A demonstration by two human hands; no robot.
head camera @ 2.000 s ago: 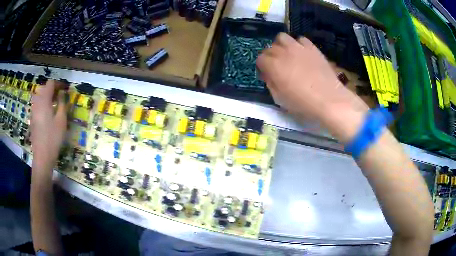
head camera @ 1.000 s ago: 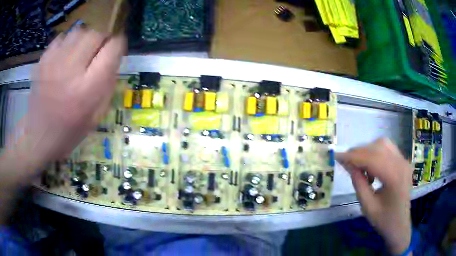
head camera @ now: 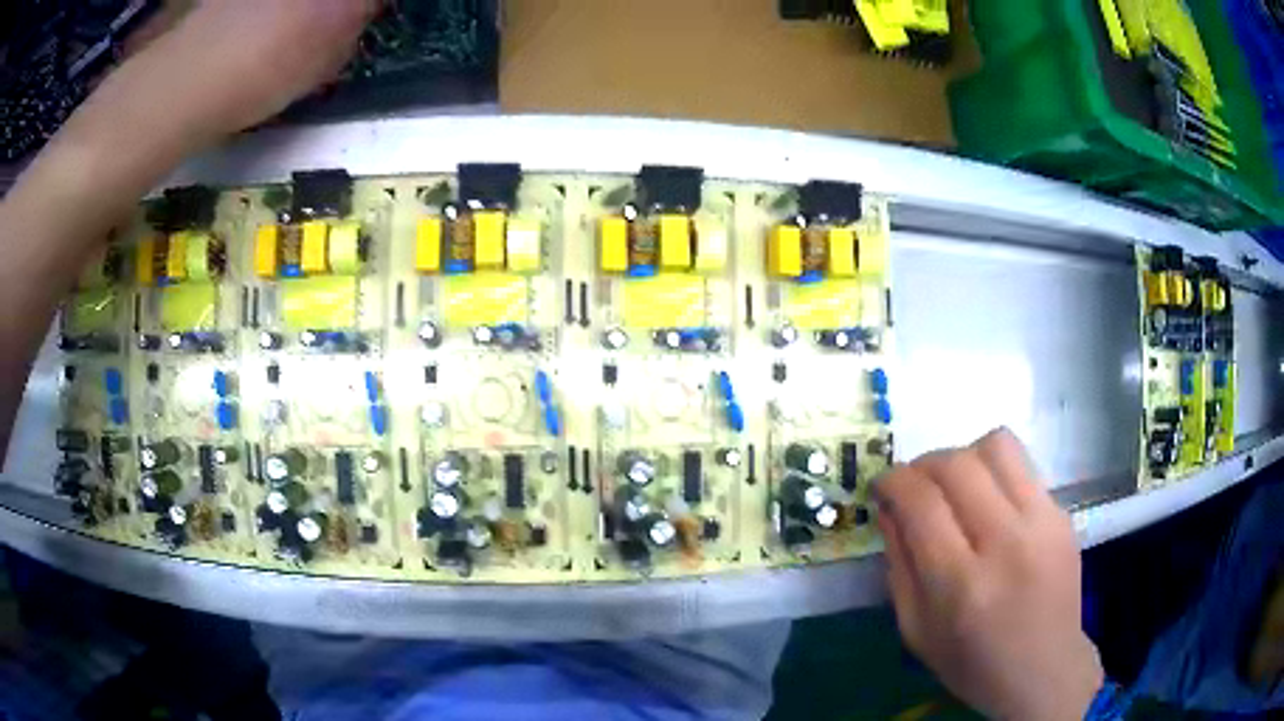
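Note:
A pale cream circuit board panel point(head camera: 493, 402) lies on the silver track in front of me. Its repeating units carry black blocks and yellow parts along the top, blue discs mid-board and upright round cans below. My left hand point(head camera: 268, 49) reaches across the panel's far left to the black tray point(head camera: 437, 71) at the top edge; its fingers are blurred and partly cut off, so what it holds cannot be told. My right hand point(head camera: 986, 563) is at the panel's lower right edge, fingers curled, fingertips at or against the edge; any grip is hidden.
The silver track point(head camera: 986, 338) runs right to another board point(head camera: 1190, 380). Beyond the rail are brown cardboard point(head camera: 704, 71), yellow-covered plates point(head camera: 901, 21) and a green crate point(head camera: 1056, 106). Dark parts lie at upper left. Blue clothing shows at the right edge.
The view has shifted. My left hand has moved from over the panel's left part up to the tray. My right hand has moved down along the panel's right edge.

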